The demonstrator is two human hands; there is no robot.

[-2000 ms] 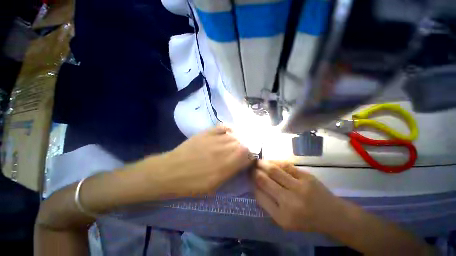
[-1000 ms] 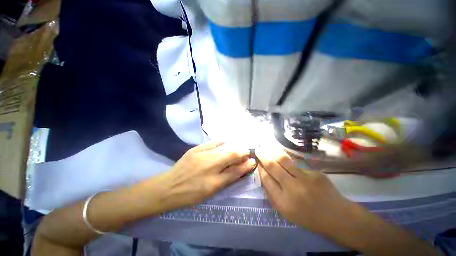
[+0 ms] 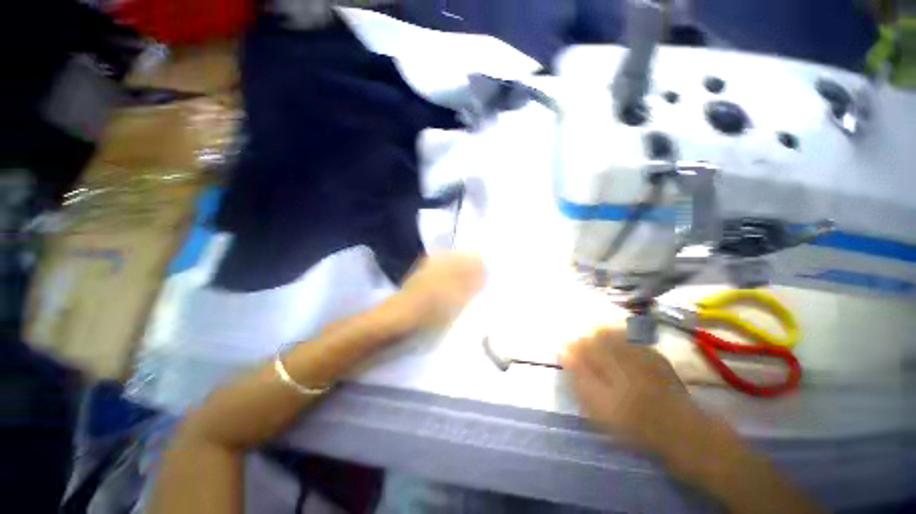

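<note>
Pale grey-lavender cloth (image 3: 352, 291) lies left of the needle area and runs under bright lamp glare, joined to a large navy panel (image 3: 321, 171). My left hand (image 3: 442, 291) rests on the pale cloth near the navy panel's lower edge; its fingertips are lost in glare. My right hand (image 3: 618, 376) is below the presser foot area, its fingertips at the end of a thin dark line. That line runs left to a small dark piece (image 3: 495, 351) between my hands. Blur hides whether either hand grips cloth. The needle is hidden by glare.
The white sewing machine head (image 3: 783, 171) with a blue stripe stands at the upper right. Scissors with a yellow and a red handle (image 3: 748, 376) lie right of my right hand. A taped cardboard box (image 3: 100, 251) is at left. The grey table edge (image 3: 452, 427) runs along the front.
The view has shifted, showing more of the machine head. My hands have moved apart from the pinched spot where they met. The small dark piece now shows between them.
</note>
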